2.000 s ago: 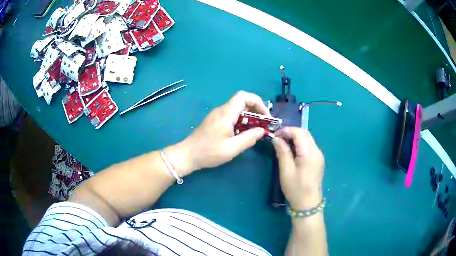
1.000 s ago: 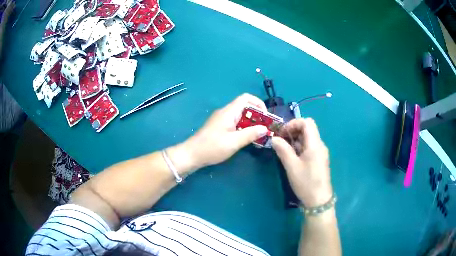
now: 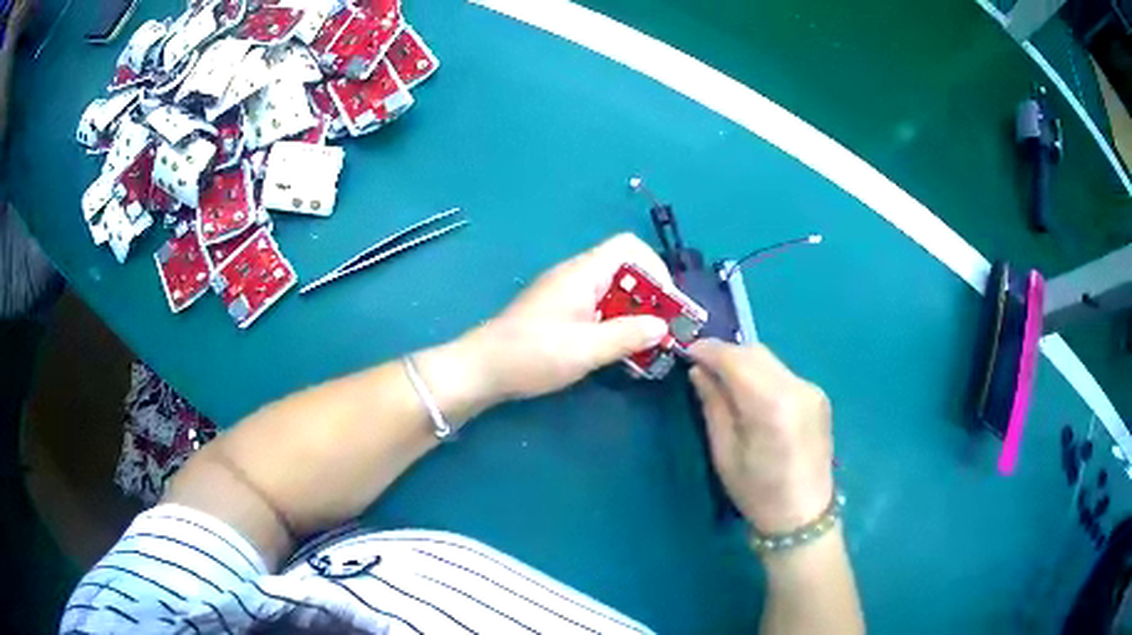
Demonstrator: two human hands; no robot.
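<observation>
My left hand [image 3: 565,325] grips a red circuit board [image 3: 639,298] by its left side, thumb on the component face. The board is held over the head of a black handheld unit [image 3: 710,304]. My right hand [image 3: 757,416] has its fingertips pinched at the board's lower right edge; what they pinch is too small to tell, possibly a wire lead. The unit lies on the green tabletop, its stick handle mostly hidden under my right hand. A wire lead with a pale plug [image 3: 776,252] extends right from the head, and another small plug [image 3: 636,185] shows above it.
A board pile [image 3: 248,124] lies at upper left, with tweezers [image 3: 382,252] beside it. A black-and-pink item [image 3: 1012,366] and small black parts [image 3: 1086,484] are at right. Another unit [image 3: 1040,161] lies on the conveyor. A box of boards [image 3: 161,428] is below left.
The board has turned more face-up and my right hand has moved slightly right and down. The handheld unit has tilted since the oldest frame. The unit on the conveyor has moved left.
</observation>
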